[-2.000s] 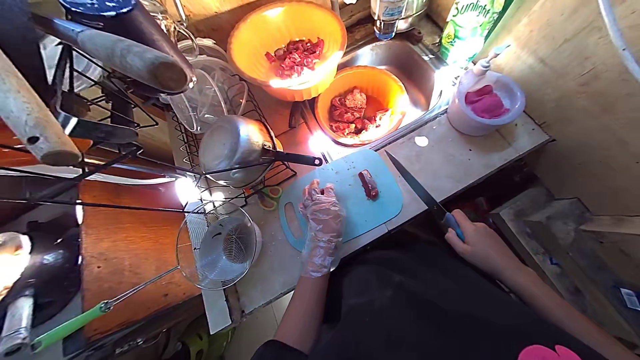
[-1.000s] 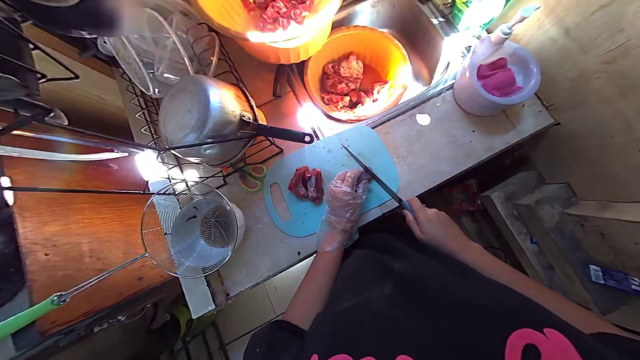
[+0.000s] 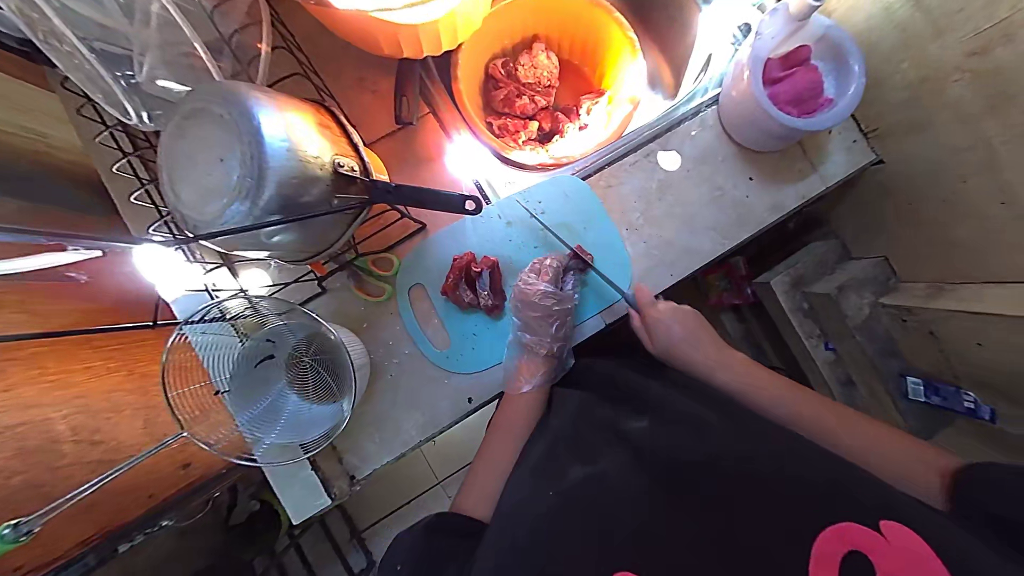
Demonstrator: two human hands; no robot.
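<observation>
A light-blue plastic cutting board (image 3: 560, 208) lies on the counter. My left hand (image 3: 546, 308), in a clear plastic glove, holds a piece of raw meat (image 3: 582, 256) down on the board's right part, its fingers curled. My right hand (image 3: 676, 328), bare, grips the handle of a kitchen knife (image 3: 572, 250), whose blade lies across the meat just beyond my left fingers. Whether the edge is in the meat, I cannot tell. Left of my gloved hand, cut pieces of dark red meat (image 3: 474, 283) rest on the board beside its handle slot.
An orange bowl of meat (image 3: 552, 88) stands in the sink behind the board, near another orange bowl (image 3: 400, 28). A saucepan (image 3: 264, 172) on a wire rack points its handle over the board. Scissors (image 3: 372, 276), a wire strainer (image 3: 260, 380) and a white tub (image 3: 792, 76) surround the work area.
Two seconds ago the knife was right of the board; now its blade is over the meat at my left fingers. My left hand has moved from the board's left part to its right part.
</observation>
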